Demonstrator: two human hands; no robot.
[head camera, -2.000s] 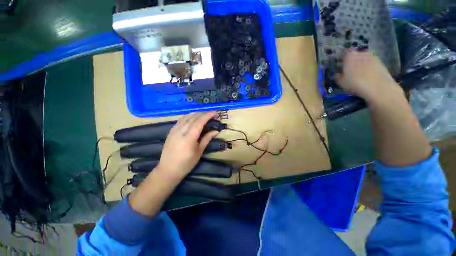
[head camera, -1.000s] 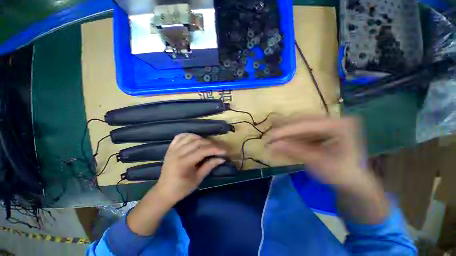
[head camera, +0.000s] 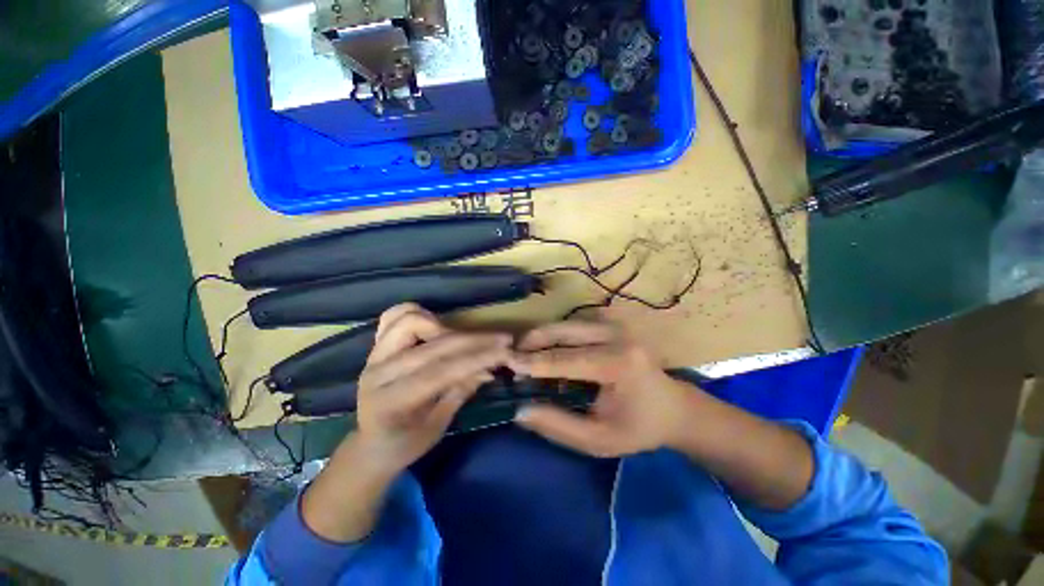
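Several black padded headbands lie side by side on the cardboard mat (head camera: 733, 183); the upper two (head camera: 372, 250) are fully visible, with thin wires at both ends. My left hand (head camera: 418, 383) and my right hand (head camera: 601, 383) meet at the right end of a lower headband (head camera: 326, 357) near the bench edge. My left fingers hold that end. My right fingers are around dark material there; any small part between the fingertips is hidden.
The blue tray (head camera: 258, 183) holds black discs (head camera: 578, 57) and the screw feeder (head camera: 378, 69). An electric screwdriver (head camera: 916, 160) lies at the right, below the grey bag with small black parts (head camera: 859, 86). A dark headband pile (head camera: 40, 332) is at the left.
My right hand has come from the grey bag at the upper right to the headband end beside my left hand. My left hand moved down from the top headband to a lower one. The view has shifted.
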